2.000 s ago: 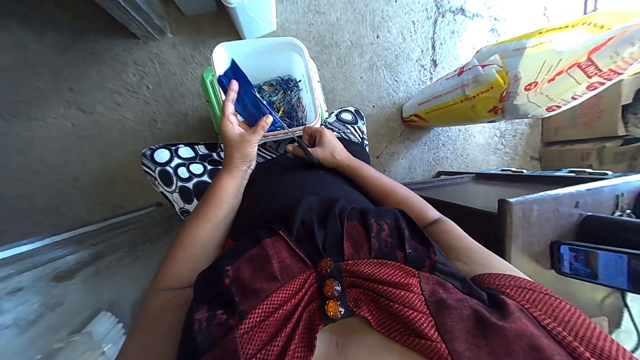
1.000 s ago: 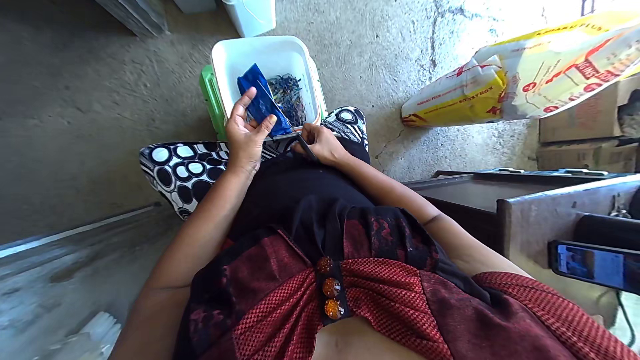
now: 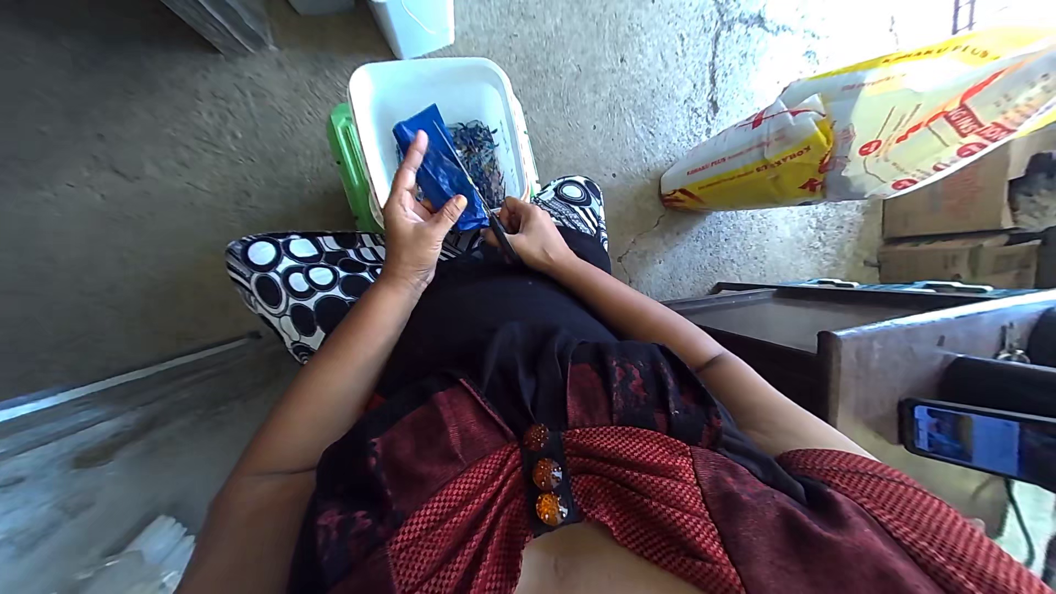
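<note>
My left hand (image 3: 415,219) holds a folded piece of blue plastic sheet (image 3: 446,176) over a white plastic tub (image 3: 435,76). My right hand (image 3: 532,234) grips the dark handles of scissors (image 3: 500,231), whose blades lie along the right edge of the blue sheet. Thin cut strips (image 3: 481,157), mostly dark and blue, lie in the bottom of the tub. The lower part of the sheet is near the scissors' pivot. My right fingers partly hide the handles.
A green container part (image 3: 350,165) shows at the tub's left side. A yellow and white printed sack (image 3: 759,157) stands to the right. Cardboard boxes (image 3: 949,206), a dark wooden cabinet (image 3: 874,346) and a phone (image 3: 973,437) are farther right. Another white container (image 3: 415,25) is beyond the tub.
The blue sheet and my left hand have shifted slightly over the tub, and the sheet's angle has changed. My right hand has stayed at the tub's near edge with the scissors.
</note>
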